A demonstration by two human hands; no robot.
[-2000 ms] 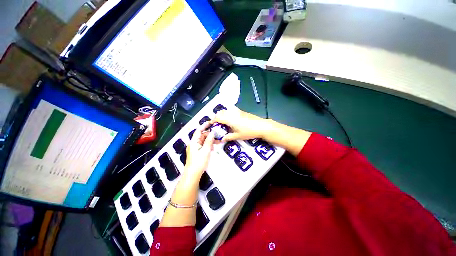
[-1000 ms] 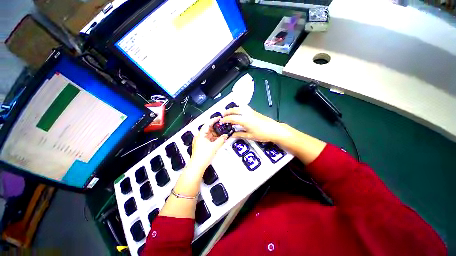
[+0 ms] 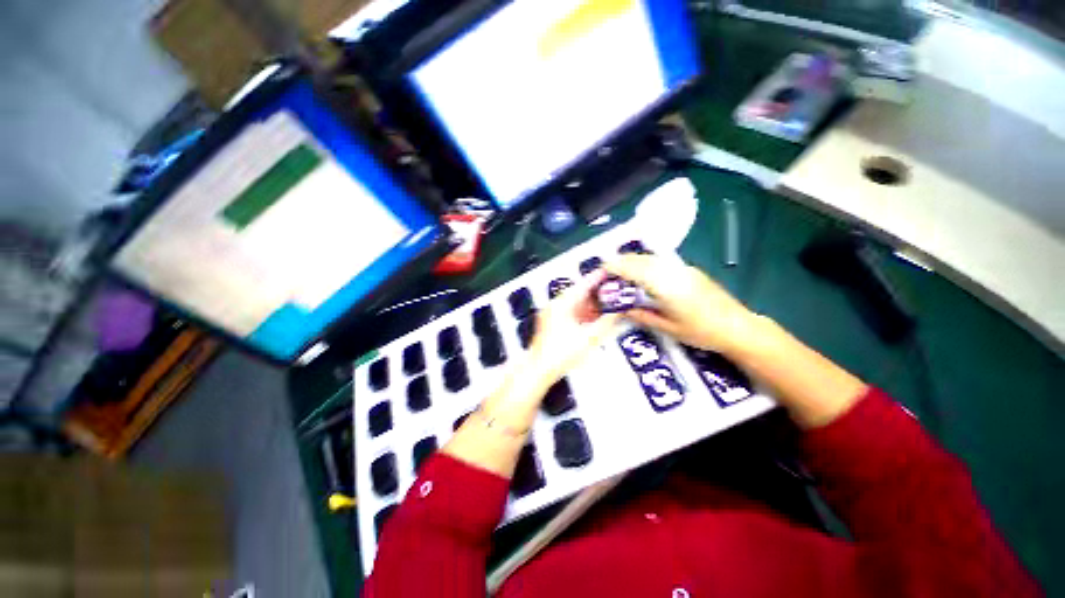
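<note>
A small dark smartwatch body (image 3: 617, 294) with a pale patterned face is held between both hands, above the upper right part of the white foam tray (image 3: 607, 403). My left hand (image 3: 563, 339) grips it from the left. My right hand (image 3: 677, 298) has its fingers on it from the right. The tray holds rows of black watch bodies; several with white-patterned faces (image 3: 654, 371) lie just below my right hand. The picture is blurred, so the exact finger contact is unclear.
Left monitor (image 3: 275, 222) shows a green bar, right monitor (image 3: 549, 94) a yellow one. A red box (image 3: 463, 240) is between them. A white crumpled piece (image 3: 668, 213), a thin silver stick (image 3: 731, 231) and a black scanner (image 3: 864, 280) lie right. A white panel with a hole (image 3: 934, 187) is beyond.
The view has swung so the scene sits further right. The watch body, mostly covered by fingers at first, now shows its patterned face. Both hands remain together on it over the tray.
</note>
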